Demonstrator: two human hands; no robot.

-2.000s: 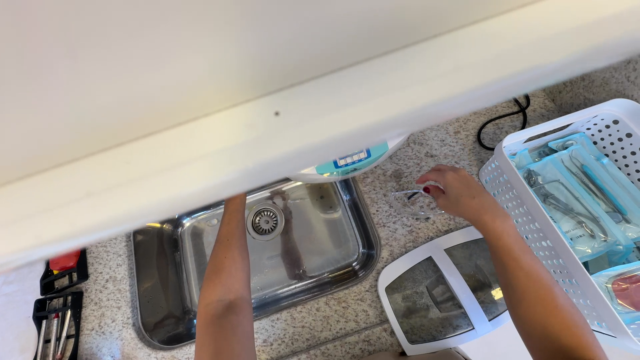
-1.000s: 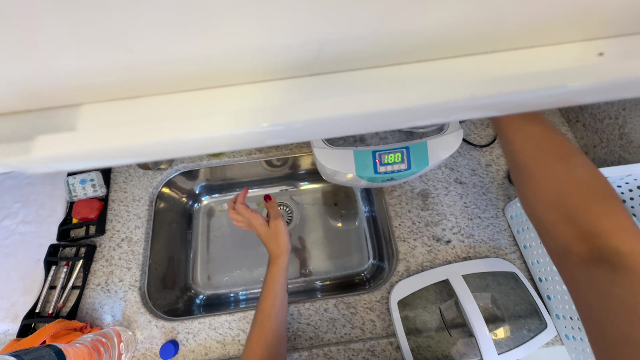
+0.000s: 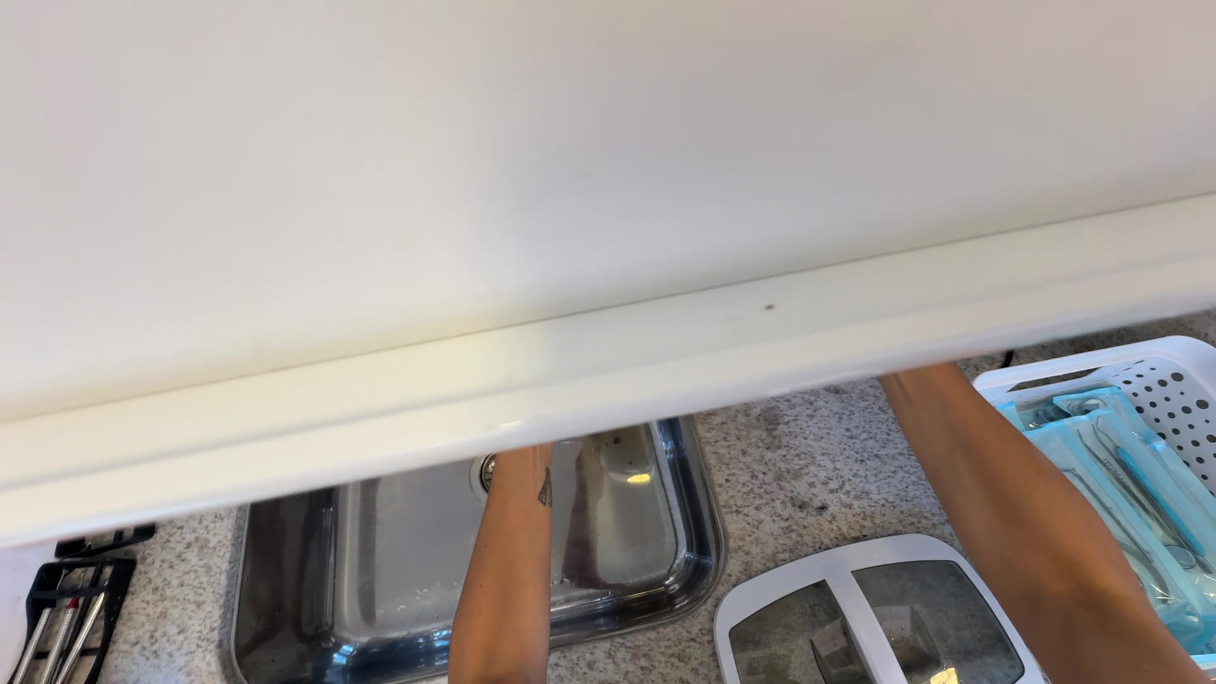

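Observation:
Both of my hands are hidden behind the edge of a white cabinet or shelf [image 3: 608, 370], which covers the upper part of the view. My left forearm reaches up over a stainless steel sink [image 3: 418, 560] and passes beside its drain strainer [image 3: 486, 473]. To the right, my right forearm crosses the speckled countertop [image 3: 798, 465], between a white lid with two dark clear panes [image 3: 845, 579] and a perforated white plastic basket [image 3: 1173, 366]. What either hand holds or touches cannot be seen.
In the basket lie several blue-edged clear pouches [image 3: 1121, 456] with metal instruments inside. A black holder [image 3: 81, 570] with slender metal tools stands at the lower left. Part of a dark cord [image 3: 1008, 358] shows behind the basket.
Both hands, seen in earlier frames, are now behind the white edge. The machine with the lit display, in view one second ago, is hidden too. The view has shifted.

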